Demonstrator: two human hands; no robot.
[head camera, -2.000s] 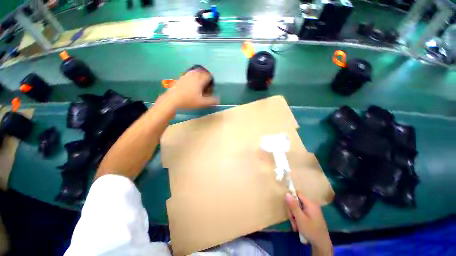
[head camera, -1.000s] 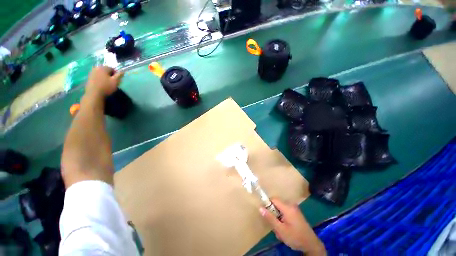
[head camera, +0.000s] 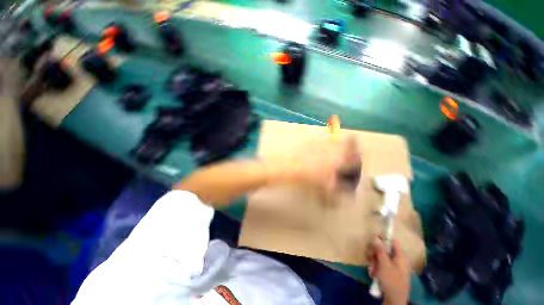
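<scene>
My left hand (head camera: 325, 170) is blurred over the cardboard pad (head camera: 286, 223), closed around a black speaker (head camera: 349, 173). An orange loop (head camera: 334, 124) shows above the hand. Most of the speaker is hidden by the hand. My right hand (head camera: 391, 265) holds the pale handle of the mallet (head camera: 390, 205) at the pad's right side. The mallet's white-wrapped head (head camera: 391, 183) is over the pad, just right of the speaker.
Heaps of black shell pieces lie left (head camera: 221, 119) and right (head camera: 477, 238) of the pad. Speakers with orange loops stand along the far strip, one beyond the pad (head camera: 292, 64) and one at right (head camera: 456, 136). Another person's arm (head camera: 36, 77) shows at far left.
My left hand has come back from the far strip to the pad with a speaker. My right hand still holds the mallet. The view has swung left.
</scene>
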